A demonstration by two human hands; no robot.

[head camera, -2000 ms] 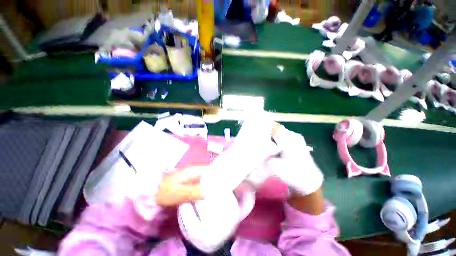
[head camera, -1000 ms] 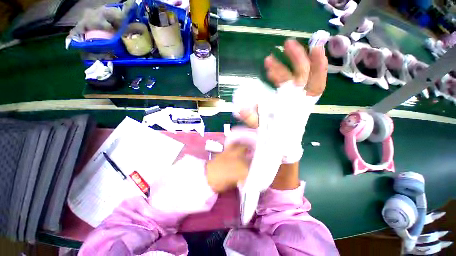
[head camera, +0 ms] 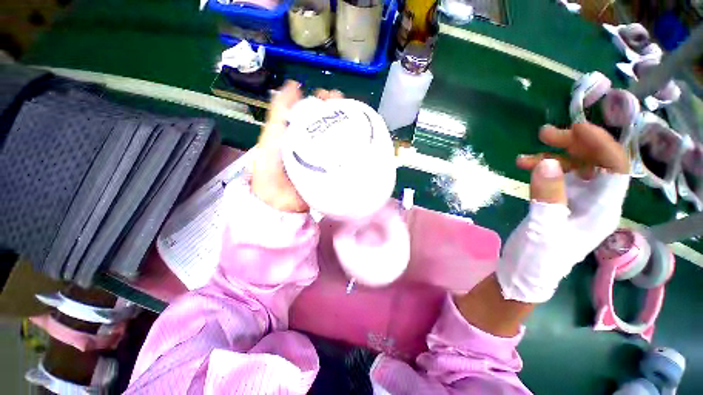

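My left hand [head camera: 279, 150] is closed round the white headphones [head camera: 339, 158], left of centre above the pink mat [head camera: 455, 251]. One round white ear cup with dark logo marks faces up. The other cup, with a pale pink cushion [head camera: 371, 245], hangs below it. The headband is mostly hidden. My right hand [head camera: 574, 204], in a white half-finger glove, is raised at the right with its fingers spread and holds nothing. It is apart from the headphones.
Dark grey sheets [head camera: 100, 177] lie stacked at left, beside a record sheet [head camera: 202, 224]. A blue tray [head camera: 308, 50] and white bottle [head camera: 405, 96] stand behind. Pink headphones [head camera: 603, 297] and blue-grey headphones [head camera: 661, 366] lie right. More white headphones [head camera: 655, 146] stand beyond. Below left, headphones [head camera: 81, 335] show.
The headphones have turned, so the logo cup now faces up. My right hand has moved away to the right. The view has shifted, bringing the headphones below the bench at left into sight.
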